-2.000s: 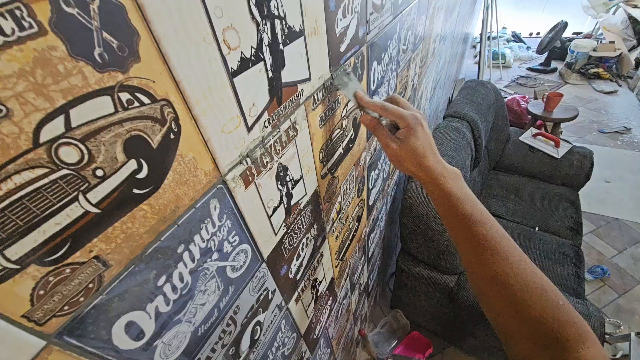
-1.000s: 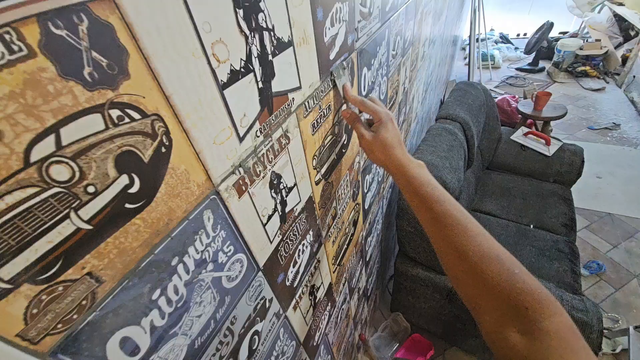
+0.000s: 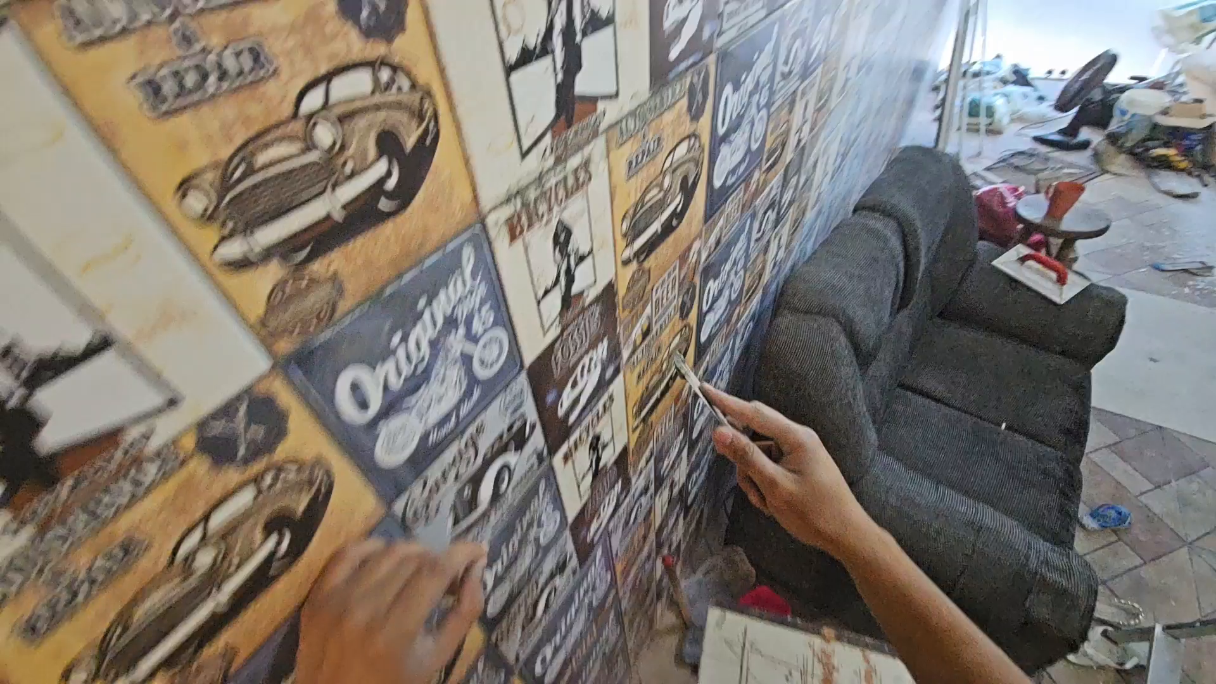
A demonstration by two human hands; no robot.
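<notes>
My right hand [image 3: 784, 465] grips a thin flat tool [image 3: 698, 389], which looks like a small scraper or putty knife seen nearly edge-on. Its tip is close to the wall covering [image 3: 404, 361], which is printed with vintage cars, motorcycles and lettering. Whether the tip touches the wall cannot be told. At the bottom left, my left hand [image 3: 389, 608] is in front of the wall, blurred, with its fingers curled. Something small and dark shows by its fingers, too blurred to name.
A dark grey sofa [image 3: 969, 399] stands along the wall, with a red-handled trowel [image 3: 1045, 271] on its far arm. Behind that is a small round table [image 3: 1064, 217] with an orange cup [image 3: 1062, 198]. A printed panel [image 3: 788, 651] lies at the bottom; a fan [image 3: 1083, 95] stands farther off.
My right hand has come down from the upper part of the wall with the tool. My left hand has come into view at the bottom left. The view has shifted down and left.
</notes>
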